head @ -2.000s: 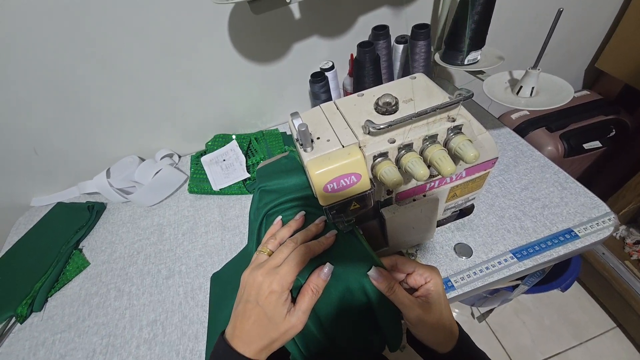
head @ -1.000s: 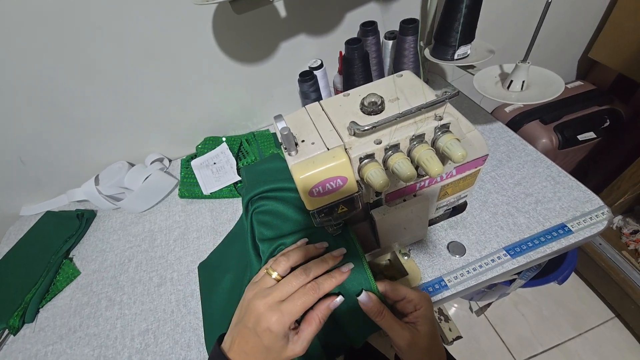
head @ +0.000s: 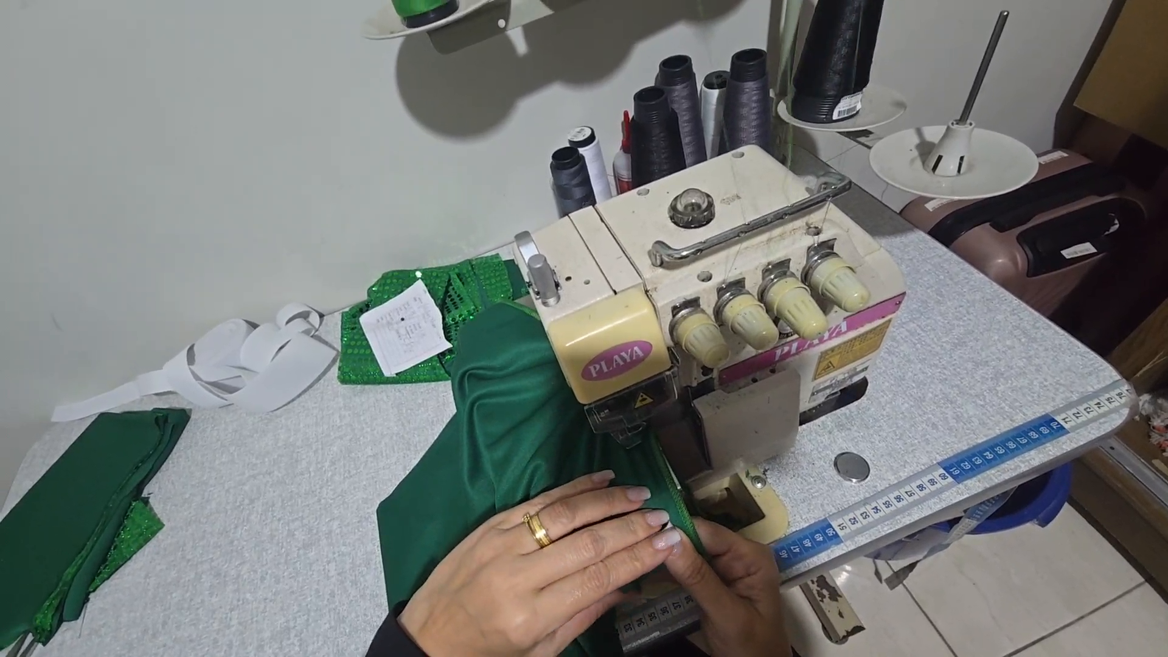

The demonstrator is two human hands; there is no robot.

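A Playa overlock sewing machine (head: pixel 730 265) stands on the table with green fabric (head: pixel 493 429) under its presser-foot area and spread out to the left. My left hand (head: pixel 538 566) lies flat on this fabric in front of the machine, fingers pointing right, a gold ring on one finger. Close beside its fingertips, my right hand (head: pixel 730 584) pinches the fabric's right edge between thumb and fingers. A lighter green strip runs along that edge up to the machine. The needle and presser foot are hidden by the machine's front cover and the cloth.
Sequined green fabric (head: pixel 401 356) with a paper note (head: pixel 405 328), white elastic (head: pixel 246 365) and folded green pieces (head: pixel 82 511) lie left. Thread cones (head: pixel 657 137) stand behind the machine. A round metal disc (head: pixel 851 466) lies near the measuring tape (head: pixel 894 497) along the edge. A blue bin (head: pixel 1040 497) sits below.
The fabric beyond the machine has bunched into more folds. My hands stay on the fabric, close together, with the left fingertips now near the right thumb. The view has shifted slightly.
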